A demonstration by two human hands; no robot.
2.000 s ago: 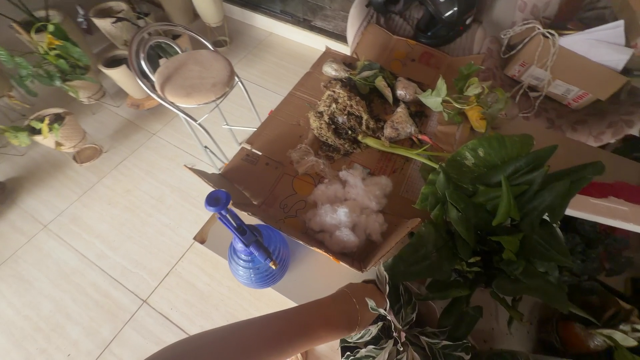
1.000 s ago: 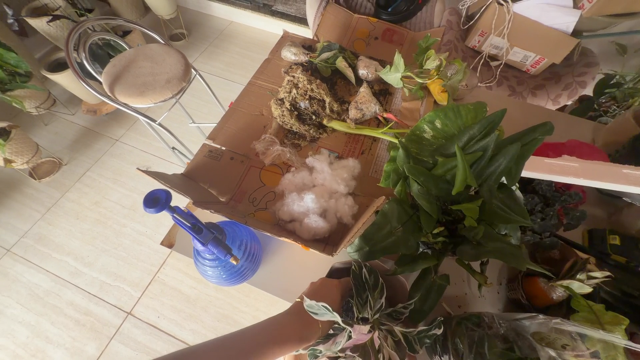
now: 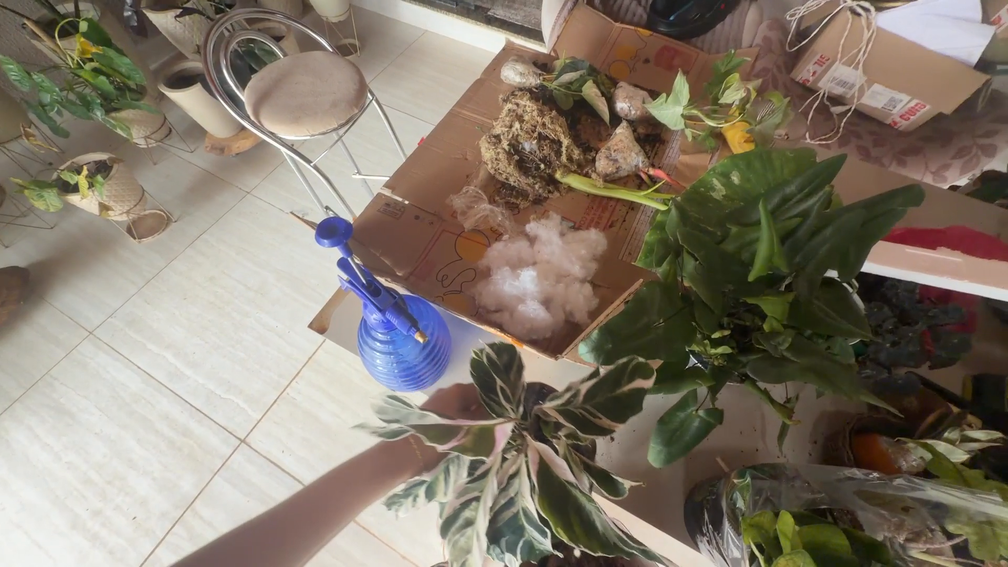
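Observation:
My left hand reaches in from the lower left, partly behind the leaves of a variegated plant with green, cream and pink foliage. It grips that plant's dark pot, which the leaves mostly hide. Just above and left of the hand stands a blue plastic spray bottle. Beyond it, on a flattened cardboard box, lie white fibre stuffing, a clump of moss and roots and several wrapped root balls. My right hand is out of view.
A large leafy green plant overhangs the box's right side. Plastic-wrapped plants are at lower right. A metal chair with a beige seat stands on the tiled floor, near potted plants. A box with string is at upper right.
My left hand, beside the variegated plant two seconds ago, now has its pot. The plant has come up and left, closer to the spray bottle, with its leaves spread over my hand.

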